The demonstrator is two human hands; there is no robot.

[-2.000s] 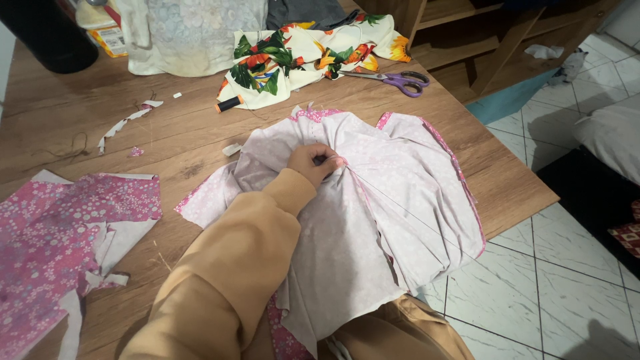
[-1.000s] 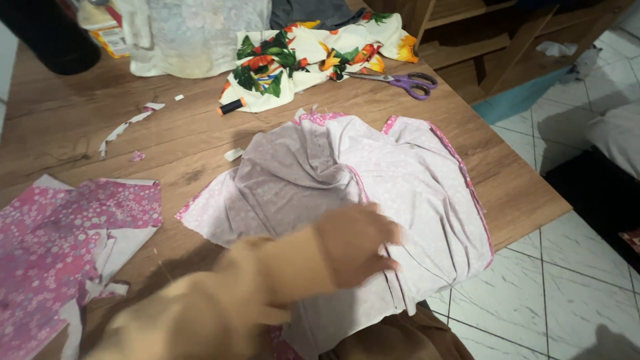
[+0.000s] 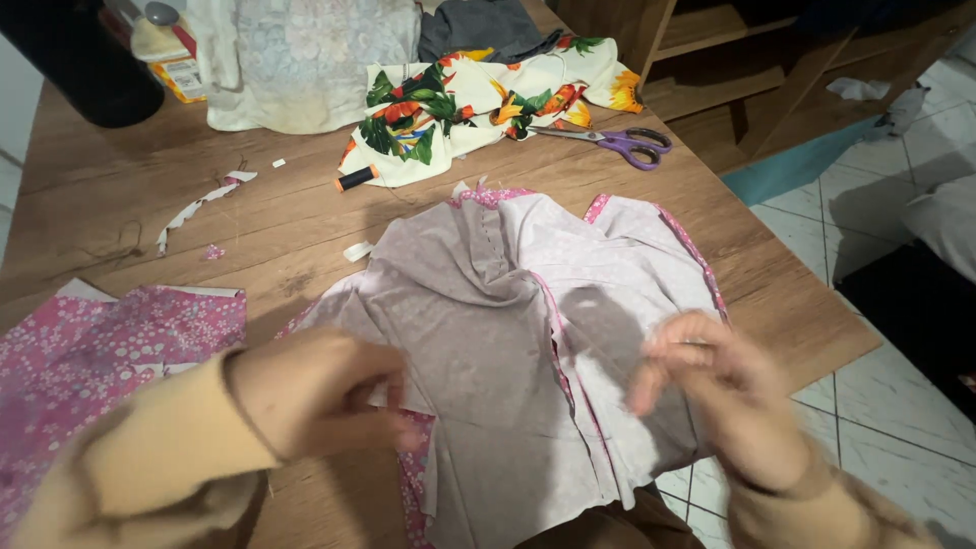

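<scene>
The pink floral garment (image 3: 488, 366), pale wrong side up, lies spread at the table's front edge, with pink edging and a line of dark stitches near its top. Over its left part is my left hand (image 3: 335, 396), blurred, thumb and fingers apart with nothing seen between them. My right hand (image 3: 709, 374) hovers over its right side, fingers bent close together; blur hides whether they pinch a needle or thread. Behind the garment are a black thread spool (image 3: 357, 178) with orange ends and purple-handled scissors (image 3: 629, 145). A small white piece (image 3: 357, 251) lies at its upper left.
More pink floral fabric (image 3: 175, 328) lies at left on the wooden table (image 3: 305, 206), with a fabric scrap strip (image 3: 200, 204) beyond it. Sunflower-print cloth (image 3: 473, 99), a pale cloth (image 3: 305, 61) and a black cylinder (image 3: 84, 61) stand or lie behind. A wooden shelf (image 3: 732, 84) is at right.
My left hand, earlier on the garment's middle and then over its right part, is now over its left side. My right hand has come into view at the right.
</scene>
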